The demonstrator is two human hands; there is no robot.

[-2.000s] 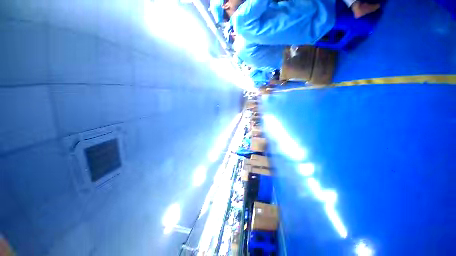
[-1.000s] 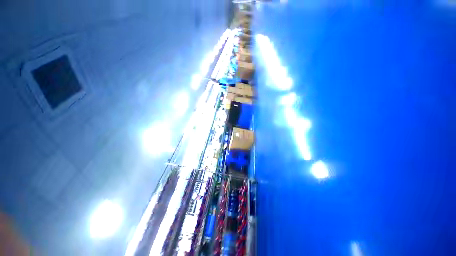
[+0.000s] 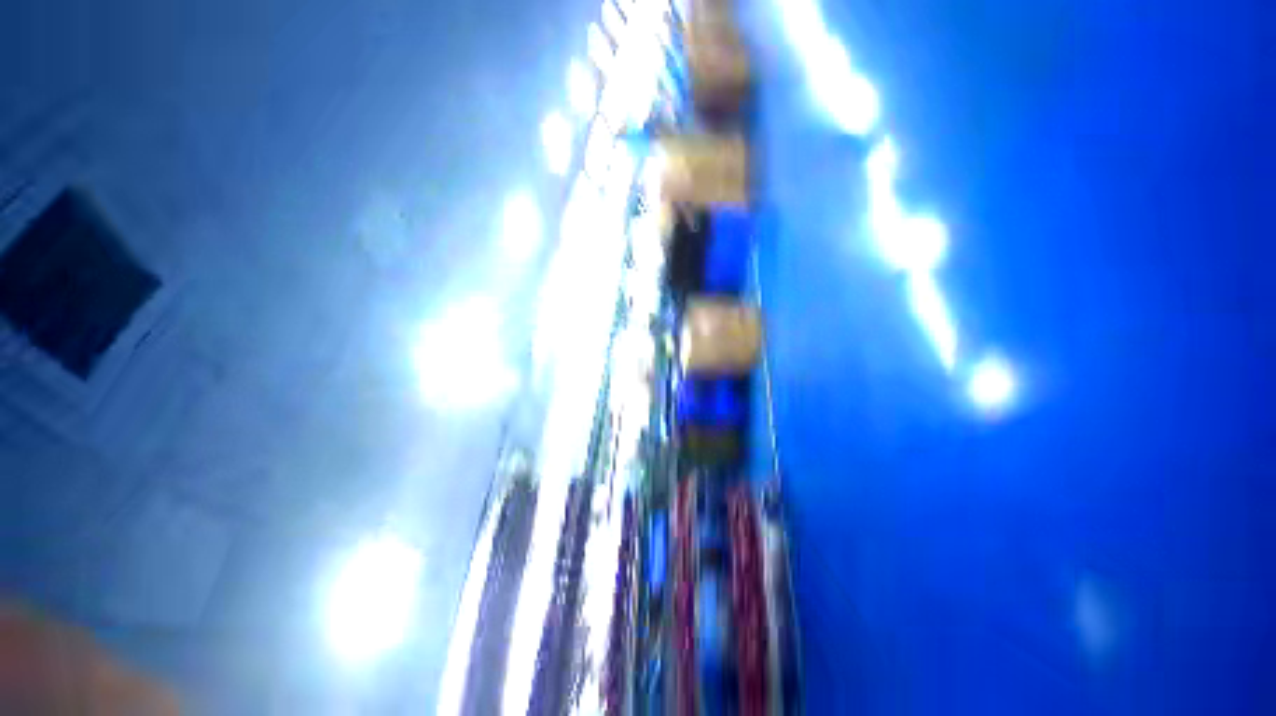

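Note:
The picture lies on its side and is blurred. Neither of my hands can be made out. A blurred orange-brown shape [image 3: 70,669] fills the bottom left corner, very close to the camera; I cannot tell what it is. A long production line runs up the middle, with a tan carton [image 3: 721,337] and a blue bin [image 3: 712,402] beside it. Farther up stand another tan carton [image 3: 707,168] and a dark and blue bin [image 3: 728,249].
The blue floor [image 3: 1092,490] fills the right side, with bright light reflections. The pale ceiling with a dark square vent [image 3: 77,280] and bright lamps [image 3: 374,597] is at left. Red and dark striped racks [image 3: 752,602] are at bottom centre.
The view has swung: the people and yellow floor line seen earlier are gone. Since a second ago, cartons and bins sit higher and slightly right, and the corner blur spreads wider.

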